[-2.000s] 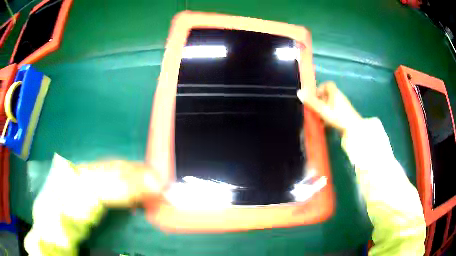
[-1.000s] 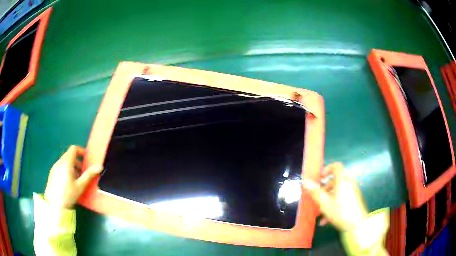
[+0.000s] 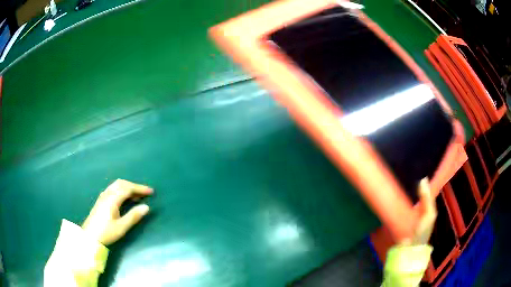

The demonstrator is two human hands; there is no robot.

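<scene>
An orange-red foam tray (image 3: 314,120) with a glossy black display assembly (image 3: 364,78) in its recess is tilted at the right side of the green mat, slightly blurred. My right hand (image 3: 421,218) grips the tray's near right corner, with the thumb or a finger on its edge. The display's face points up and shows a bright light reflection. My left hand (image 3: 120,210) is empty over the mat at the lower left, fingers curled apart from the thumb.
The green mat (image 3: 185,151) covers the bench. More foam trays (image 3: 468,84) with dark panels are stacked at the right edge. Other tray fronts (image 3: 442,218) stand at the lower right beside something blue (image 3: 473,255). Small white items (image 3: 49,23) are at the far left back.
The tray with the display has moved from in front of me to the right and turned. My left hand has let go of it; my right hand still holds it. The view has shifted right.
</scene>
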